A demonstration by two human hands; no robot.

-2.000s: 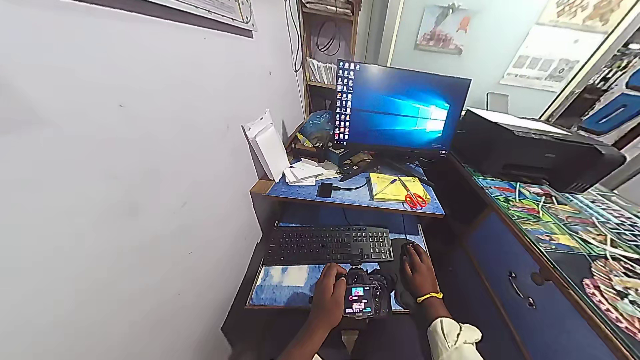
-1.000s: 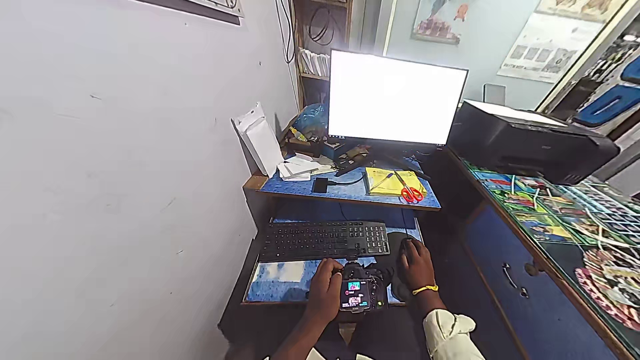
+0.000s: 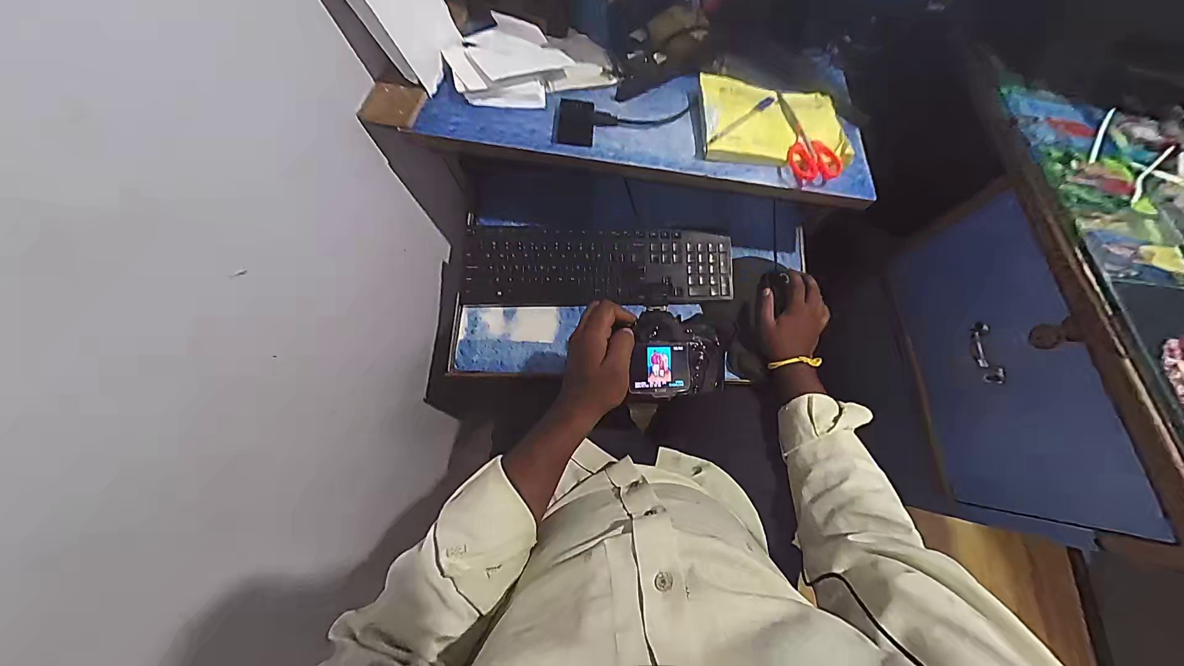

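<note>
A black digital camera [image 3: 680, 356] with its rear screen lit, showing a small picture, is held at its left side by my left hand [image 3: 599, 356]. It sits at the front edge of the keyboard tray. My right hand [image 3: 794, 319] lies over a black computer mouse [image 3: 777, 285], with a yellow band round the wrist. The mouse is on a dark mouse pad [image 3: 745, 338]. Just beyond the camera lies a black keyboard [image 3: 592, 265]. The lens side of the camera and part of the mouse are hidden.
On the blue upper shelf [image 3: 647, 143] are red-handled scissors [image 3: 812, 159] and a blue pen [image 3: 743, 118] on a yellow pad [image 3: 731, 97], a black adapter with a cable [image 3: 575, 123] and white papers [image 3: 513, 65]. A wall stands left; a blue cabinet [image 3: 1008, 351] stands right.
The view has tilted down, so the monitor and printer are out of frame. The monitor went from a desktop picture to plain white between the earlier frames. Both hands keep their places.
</note>
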